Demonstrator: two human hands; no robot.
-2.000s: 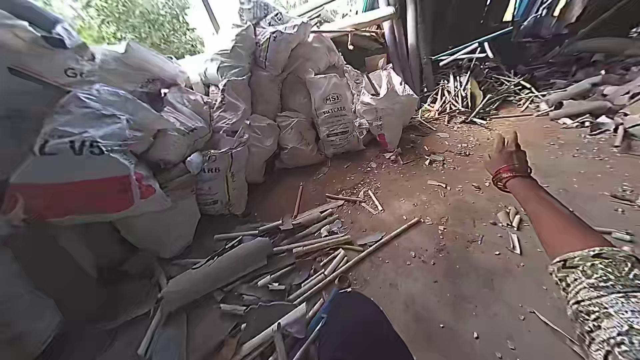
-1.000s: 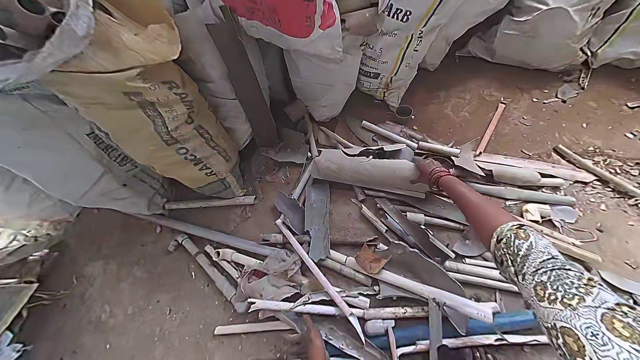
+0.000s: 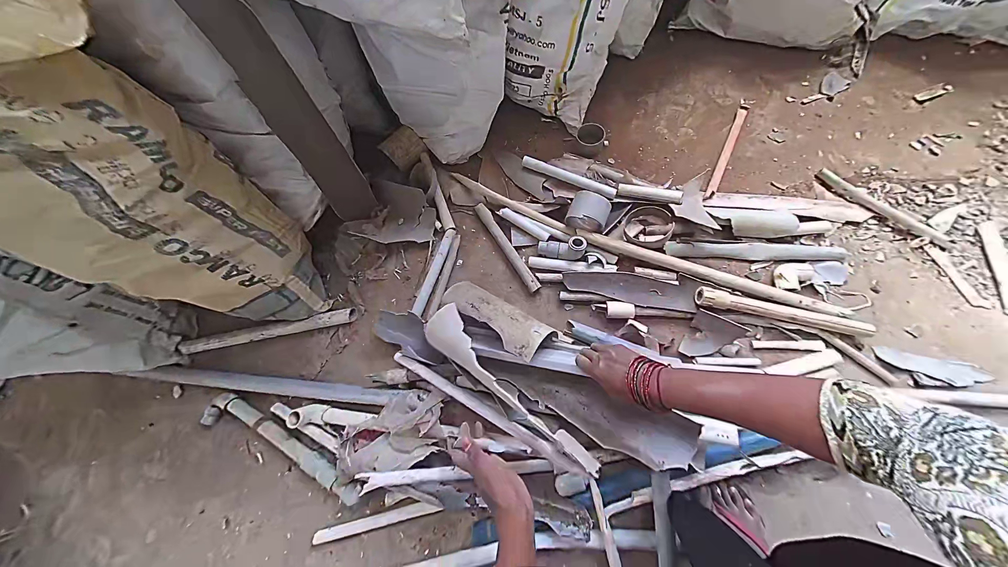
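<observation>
My right hand (image 3: 610,368), with red bangles at the wrist, lies on a long light-grey plastic strip (image 3: 531,354) in a heap of scrap plastic pipes; whether its fingers grip the strip is hard to tell. Low in the view, my left hand (image 3: 492,472) has its fingers apart beside a narrow pale strip (image 3: 496,409), and nothing shows in it. Between the hands lies a broad grey broken sheet (image 3: 614,417). A curved piece of split pipe (image 3: 500,319) rests just above the right hand. Crumpled torn plastic (image 3: 398,437) lies left of my left hand.
A yellow woven sack (image 3: 150,181) and white sacks (image 3: 433,79) stand along the left and back. A dark flat post (image 3: 283,102) leans among them. Pipe pieces, a grey coupling (image 3: 588,211) and a long pole (image 3: 661,256) spread over the dirt floor. My foot (image 3: 736,512) is at lower right.
The view has swung down to the pipe heap. One second ago my right hand was at a large split pipe; now it is at a long grey strip. My left hand has come further into view.
</observation>
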